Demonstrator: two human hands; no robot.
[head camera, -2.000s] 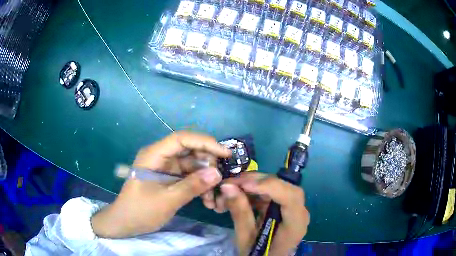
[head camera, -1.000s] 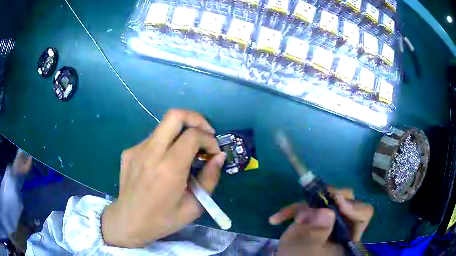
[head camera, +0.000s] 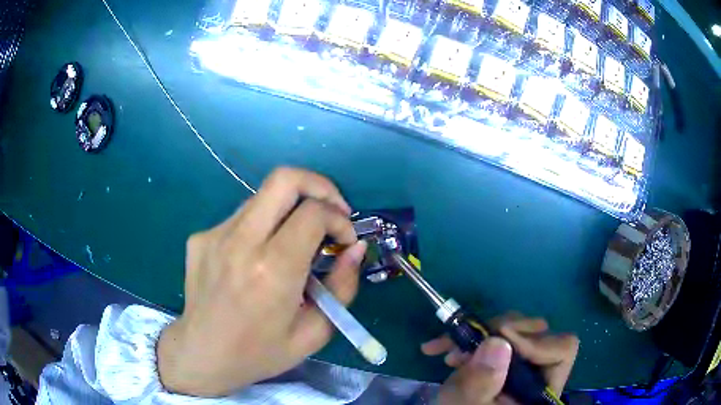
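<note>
A round black circuit board (head camera: 383, 251) with silver parts lies on a small black block with a yellow corner (head camera: 414, 261). My left hand (head camera: 265, 277) is at the board's left edge, fingers pinched together; the pale flat end of the tweezers (head camera: 348, 323) sticks out below it. The tweezer tips are hidden by my fingers. A small amber bit shows between the fingers. My right hand (head camera: 514, 360) holds the soldering iron (head camera: 466, 324), its tip on or just over the board's upper right part. A thin solder wire (head camera: 186, 119) runs from the upper left to my left hand.
A large clear blister tray (head camera: 332, 95) with white-topped square parts lies behind the board. Two round boards (head camera: 66, 87) (head camera: 95, 123) lie at left. A round tub of metal shavings (head camera: 644, 269) stands at right. Dark-handled cutters (head camera: 670, 95) lie beside the tray.
My right hand has brought the iron from beside the block onto or just over the board. Earlier its fingers were at the board. My left hand has turned, and the tweezers' end now points down right.
</note>
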